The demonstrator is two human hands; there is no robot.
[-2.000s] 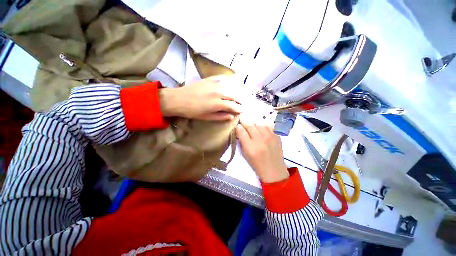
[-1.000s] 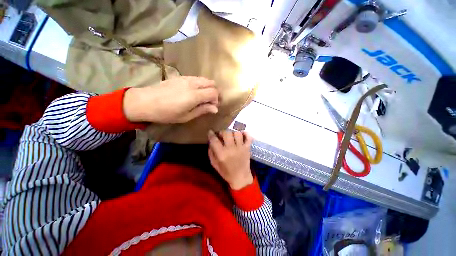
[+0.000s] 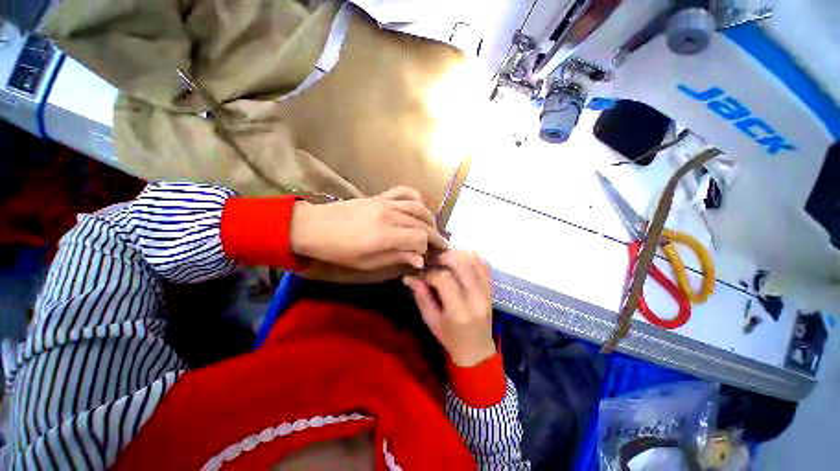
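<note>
A large khaki garment panel (image 3: 368,120) lies on the white machine table, bunched at the left. A narrow brown strip (image 3: 450,198) runs along its right edge, towards the glare below the needle. My left hand (image 3: 368,232) lies on the panel's near edge, fingertips at the strip. My right hand (image 3: 458,299) is at the table's front edge, its fingertips closed on the near corner of the panel and strip, touching my left fingertips. The exact hold is hidden by the fingers. The sewing machine's needle area (image 3: 520,74) is partly washed out by light.
Scissors (image 3: 661,281) with red and orange-yellow handles lie right of the needle, a loose brown strip (image 3: 649,248) across them. A black pad (image 3: 632,131) lies beside the machine. A clear plastic bag (image 3: 659,432) sits below the table at right. A ruler strip (image 3: 571,317) runs along the front edge.
My left hand has moved right to the panel's corner. My right hand has moved slightly right, and the two hands now meet. The brown strip shows more clearly along the edge.
</note>
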